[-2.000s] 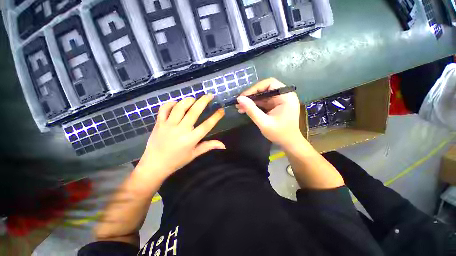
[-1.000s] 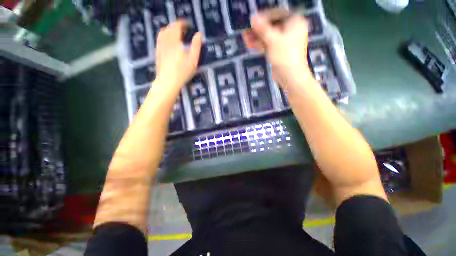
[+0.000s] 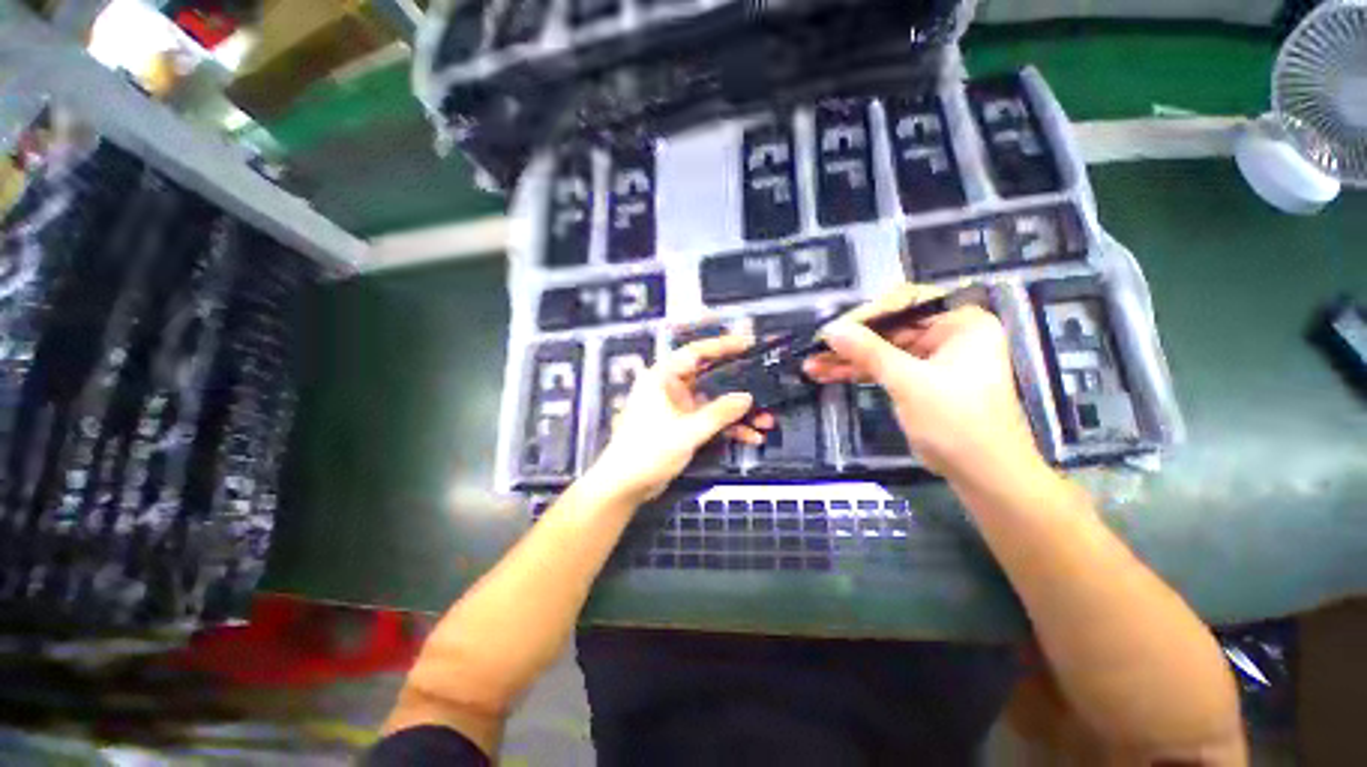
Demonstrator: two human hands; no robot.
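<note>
My left hand point(image 3: 670, 420) holds a black plastic housing point(image 3: 760, 375) above the lower part of the tray. My right hand point(image 3: 945, 382) holds dark tweezers point(image 3: 918, 310), their tip end over the housing; whether a piece is on the tip is too small to tell. The whitish blister tray point(image 3: 1165, 375) holds several black housings, some upright and some sideways; one pocket point(image 3: 699, 192) in the upper row shows bare. The gridded die-cut sheet point(image 3: 750, 532) lies at the bench edge below the tray.
Stacked filled trays point(image 3: 675, 68) stand behind the tray. Tall dark stacks point(image 3: 135, 390) are at left. A white fan point(image 3: 1327, 90) is at back right. A dark part point(image 3: 1345, 345) lies at right. A cardboard box point(image 3: 1331, 682) is below right.
My hands were at the sheet, then reached over the tray's upper part. Now they are lower, with a housing held in my left hand. The view has shifted, showing the fan and tray stack.
</note>
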